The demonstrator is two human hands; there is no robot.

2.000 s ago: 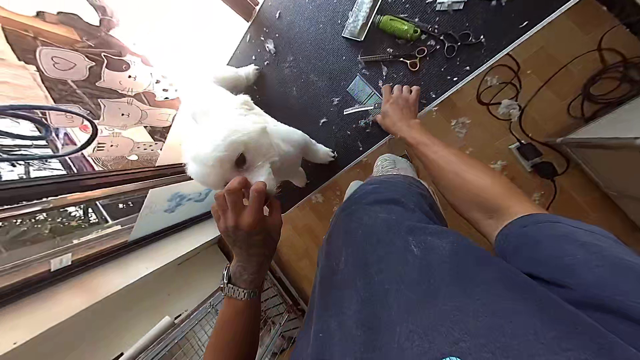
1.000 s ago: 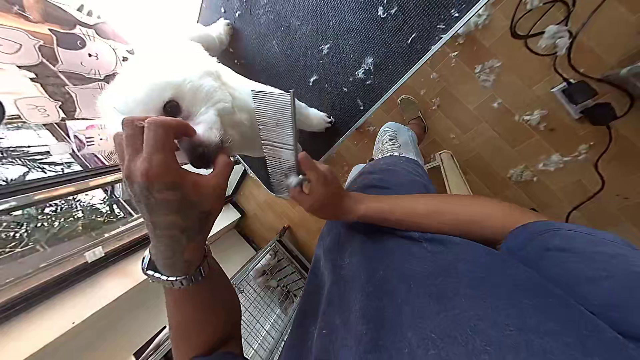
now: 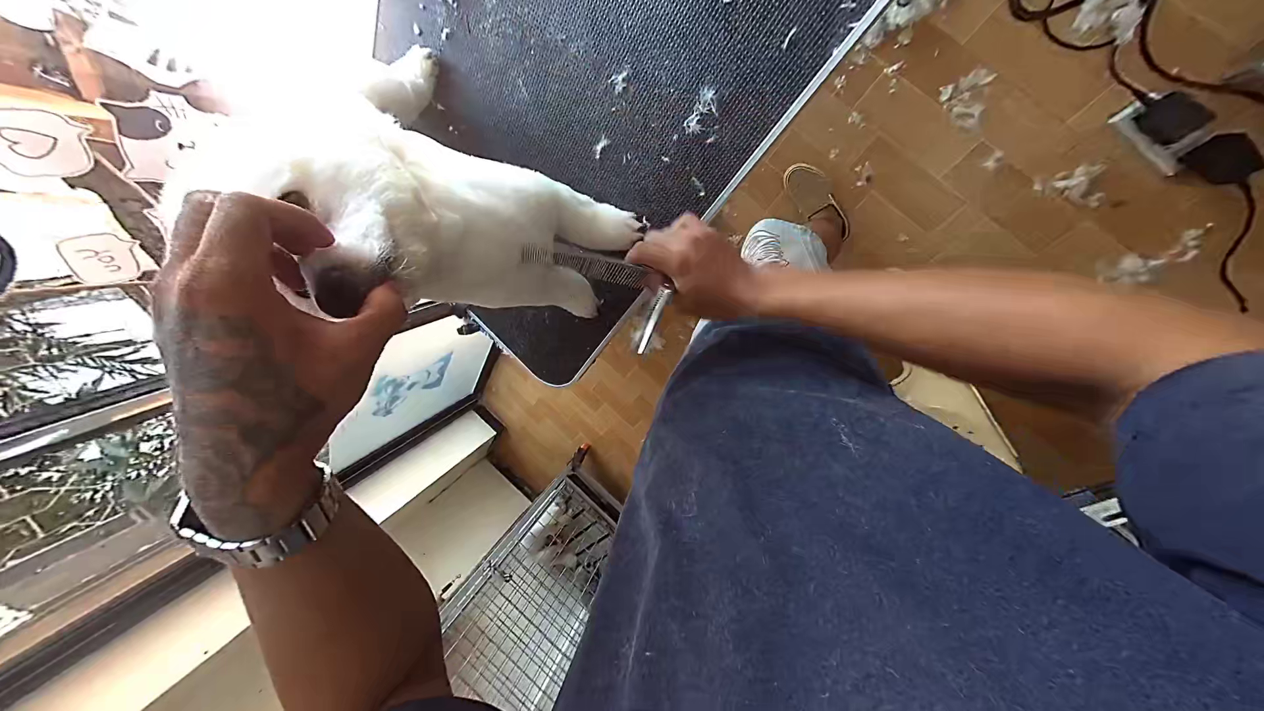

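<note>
A white fluffy dog (image 3: 464, 212) stands at the corner of a black textured grooming table (image 3: 632, 89). My left hand (image 3: 257, 336) is curled around its muzzle, thumb below the dark nose and fingers above. My right hand (image 3: 696, 267) grips a metal grooming comb (image 3: 597, 267), whose teeth lie against the fur at the dog's front legs. A bright metal piece, too blurred to name, sticks out below that hand.
Clumps of white fur (image 3: 968, 99) lie on the tiled floor and table. Black power adapters (image 3: 1175, 118) with cables are on the floor at the upper right. A wire cage (image 3: 523, 602) stands below, and a window (image 3: 79, 425) is at the left.
My right hand was on the table near a comb two seconds ago, then held a comb upright beside the dog's face. It has since moved down to the front legs. The left hand stays at the muzzle.
</note>
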